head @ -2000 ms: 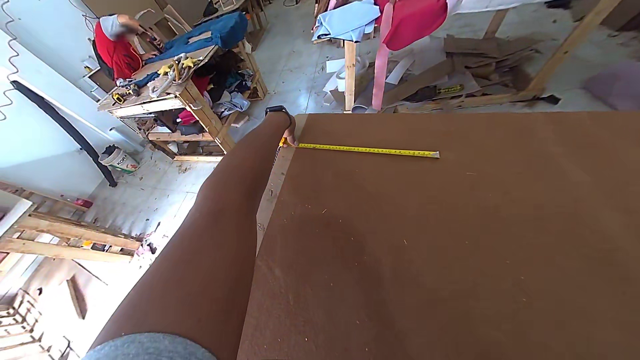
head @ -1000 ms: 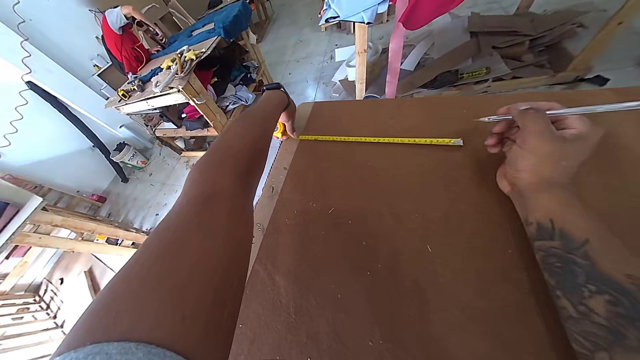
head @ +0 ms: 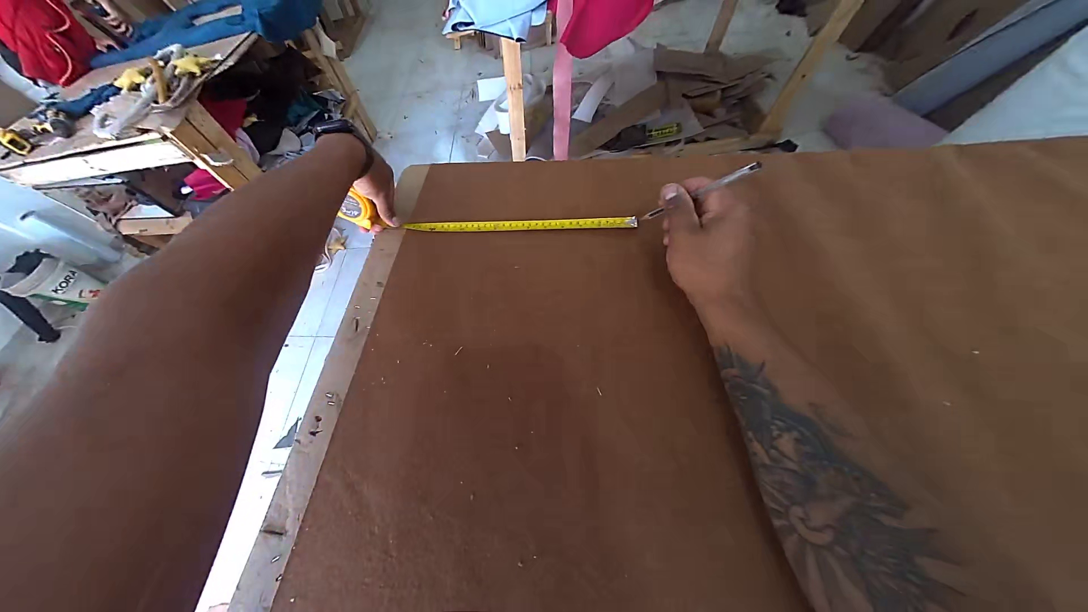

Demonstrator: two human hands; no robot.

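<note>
A large brown sheet (head: 527, 408) covers the table, with a bare wooden strip (head: 327, 399) along its left edge. At the far left corner my left hand (head: 376, 191) holds the yellow case of a tape measure (head: 358, 209). Its yellow blade (head: 518, 225) lies extended to the right across the sheet. My right hand (head: 710, 234) grips a pen (head: 727, 180), with the tip at or very near the metal end of the blade; contact cannot be told for sure. The side of that hand rests on the sheet.
Behind the table, cardboard scraps (head: 714, 85) lie on the floor beside a wooden post (head: 513, 98) and a hanging pink strip (head: 563, 93). A cluttered wooden workbench (head: 102, 157) stands at the upper left, near a white bucket (head: 64, 282).
My right hand, out of view two seconds ago, has come in with the pen and moved left to the blade's end. My left hand remains at the corner with the tape measure.
</note>
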